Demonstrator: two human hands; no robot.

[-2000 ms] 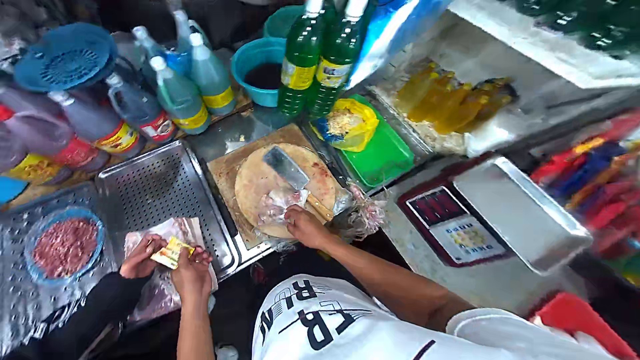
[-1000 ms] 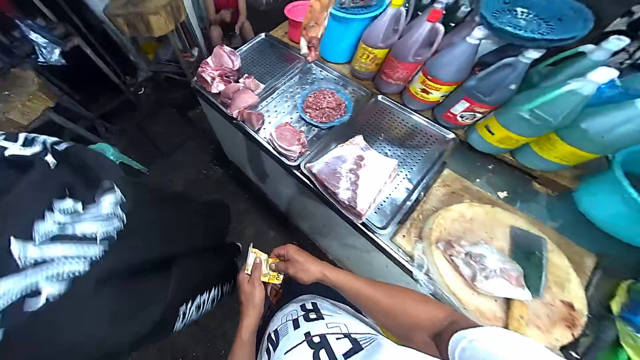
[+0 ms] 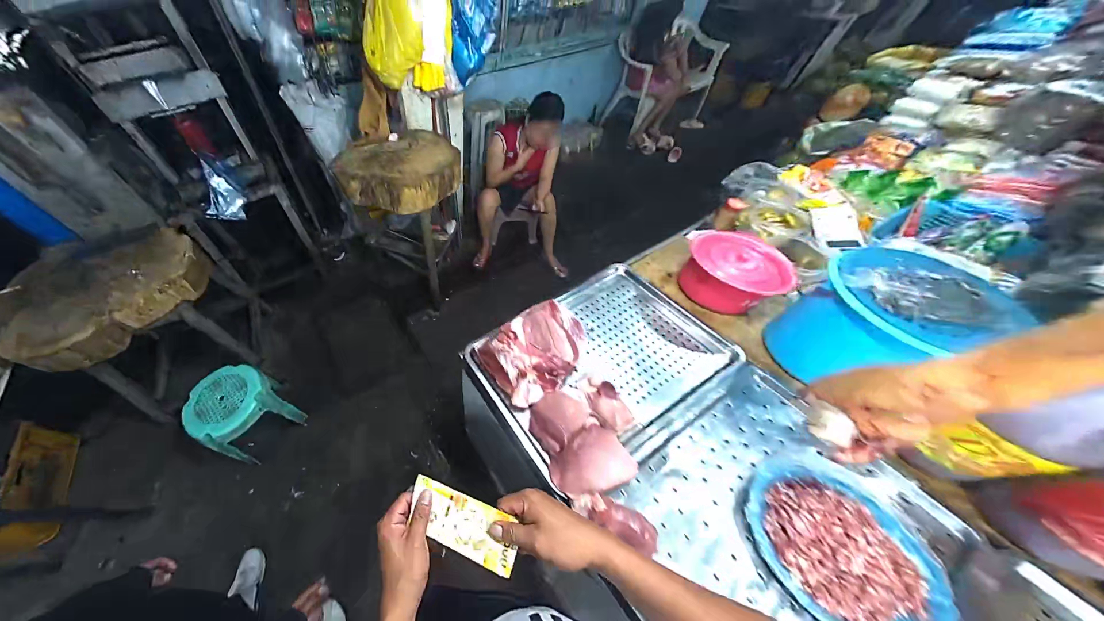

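Note:
My left hand [image 3: 405,548] pinches the left end of a yellow banknote [image 3: 464,528] between thumb and fingers. On the note's right end rests the thumb of my right hand [image 3: 548,528], its fingers curled behind. The note is spread flat between both hands, tilted down to the right. Close by on the right, pieces of raw meat [image 3: 593,461] lie along the edge of a perforated metal tray [image 3: 647,323]. Ground meat [image 3: 841,548] fills a blue basket [image 3: 759,492] farther right.
Another person's hand [image 3: 871,414] reaches over the counter from the right, holding something pale. Behind are a pink tub [image 3: 737,267] and a blue tub [image 3: 802,336]. A green plastic stool [image 3: 228,401] and wooden chopping blocks [image 3: 397,168] stand at left. A person [image 3: 522,172] sits beyond.
The view has swung far left along the counter. Two seconds ago my right hand was at the chopping board by the cleaver; now it holds the banknote with my left. The note is now spread out.

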